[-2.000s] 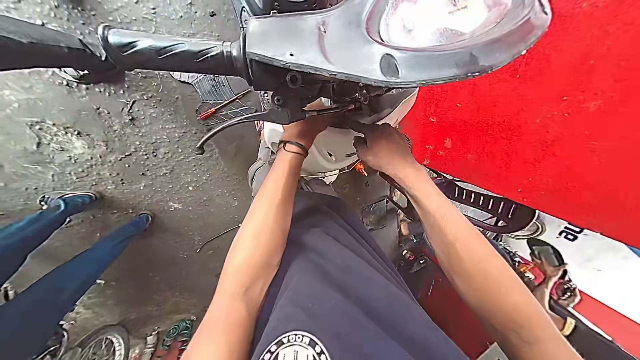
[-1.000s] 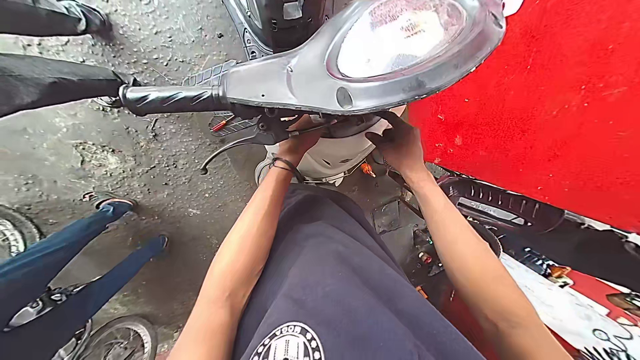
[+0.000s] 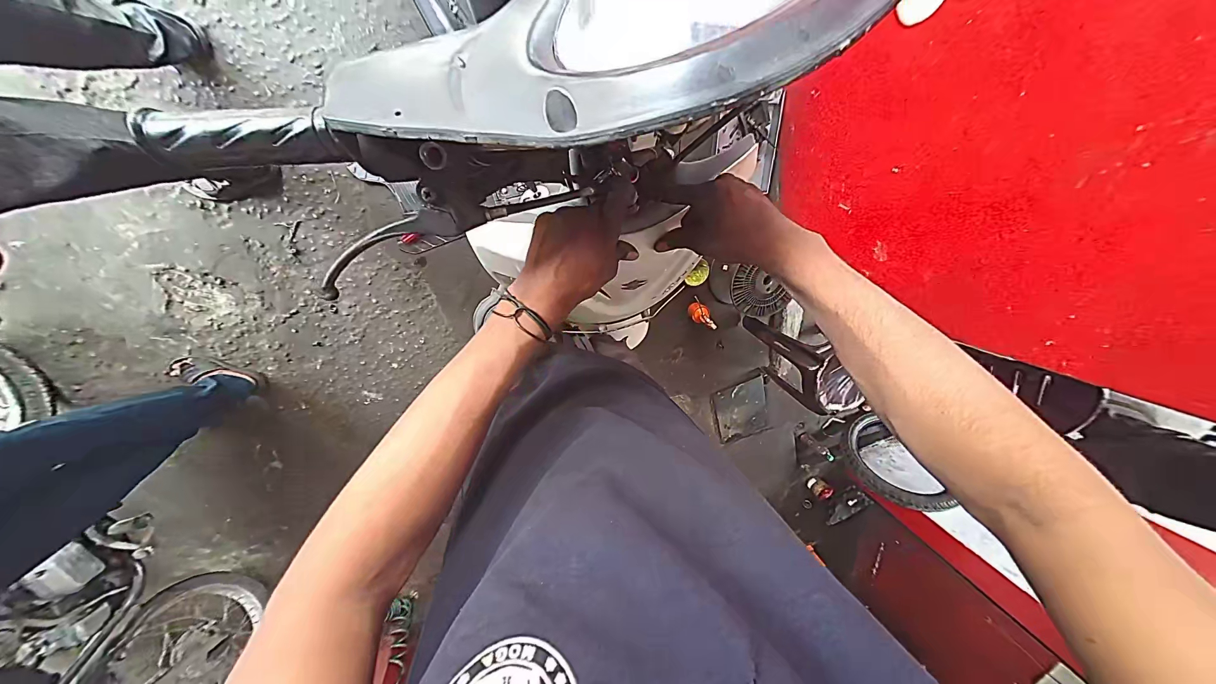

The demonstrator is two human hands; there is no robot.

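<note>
Both hands reach in beneath the grey handlebar cover [image 3: 456, 85] of a scooter. My left hand [image 3: 575, 252], with a dark cord around its wrist, is up against cables and metal parts [image 3: 617, 176] under the cover; its fingertips are hidden. Just to its right, my right hand [image 3: 727, 218] reaches to the same dark parts, its fingers partly in shadow. Whether either hand grips anything cannot be told. A brake lever [image 3: 366, 247] sticks out left of my left hand, below the rubber handlebar grip [image 3: 233, 133]. Behind the hands is a white body panel [image 3: 608, 285].
A red panel [image 3: 997, 209] fills the upper right. An orange turn-signal bulb or lens [image 3: 701, 313] is below the hands. On the left are another person's legs in blue jeans [image 3: 123, 456] and a spoked wheel [image 3: 204, 617]. A tyre [image 3: 898, 465] lies at the right.
The view has come closer to the handlebar. Compared with one second ago, my right hand has moved in nearer to my left hand, under the cover.
</note>
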